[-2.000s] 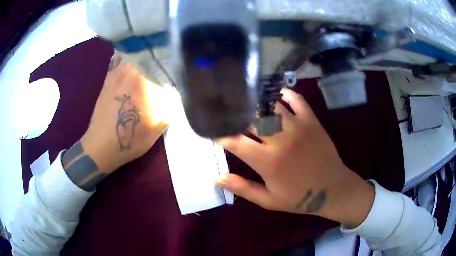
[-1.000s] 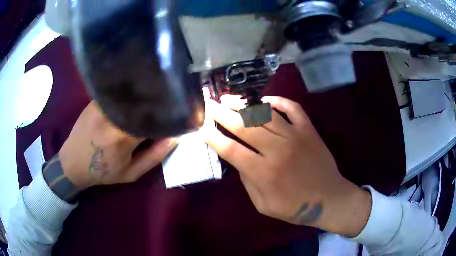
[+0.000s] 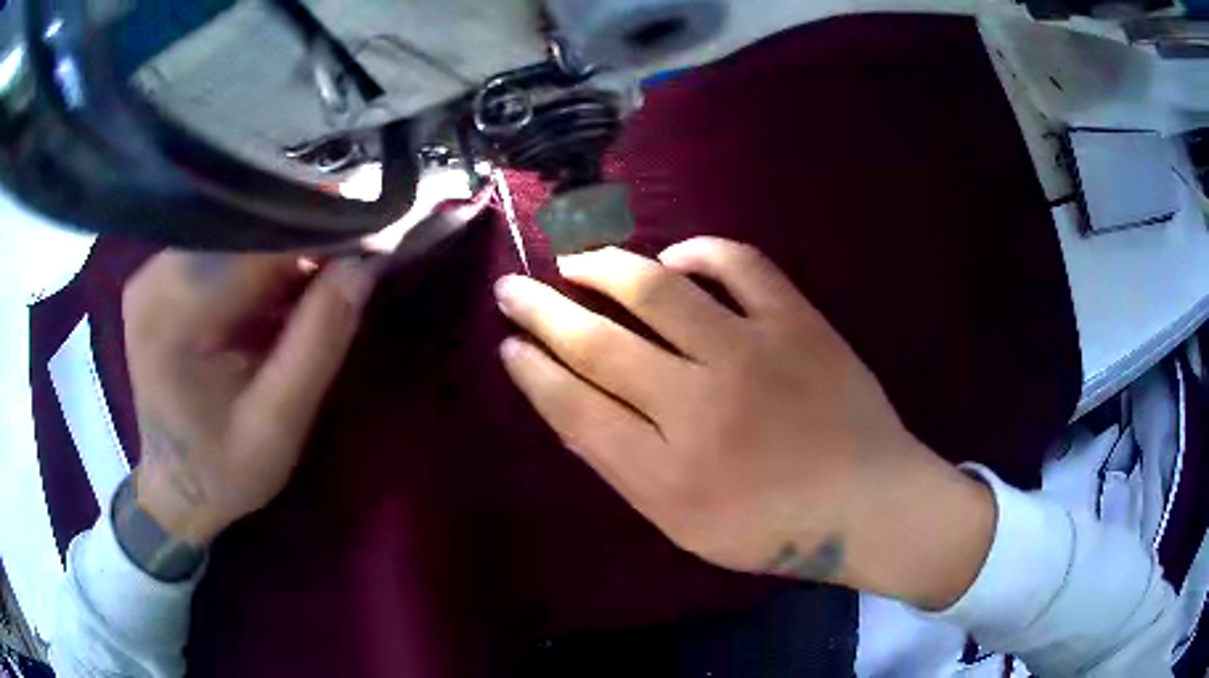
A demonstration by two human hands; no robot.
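Note:
A maroon garment panel (image 3: 875, 252) lies over the machine bed under the sewing machine head. A narrow pointed white sliver (image 3: 512, 228) shows in the maroon just below the presser foot area (image 3: 484, 166). My left hand (image 3: 245, 384) is left of the foot, its thumb and fingers pinched on the folded edge of the pocket piece (image 3: 431, 219), which runs toward the needle. My right hand (image 3: 723, 411) lies flat on the panel, fingers spread, fingertips beside the lower end of the sliver. The needle point is too blurred to tell.
The shiny dark machine part (image 3: 146, 172) hides the upper left. A grey-green square tab (image 3: 589, 217) hangs right of the foot, just above my right fingers. A grey square (image 3: 1122, 180) lies on the white table at right. A white strip (image 3: 90, 397) shows at left.
The white rectangular pocket piece no longer lies flat between my hands; its edge is folded up in my left fingers. The white sliver has come into view. The view has shifted toward the foot.

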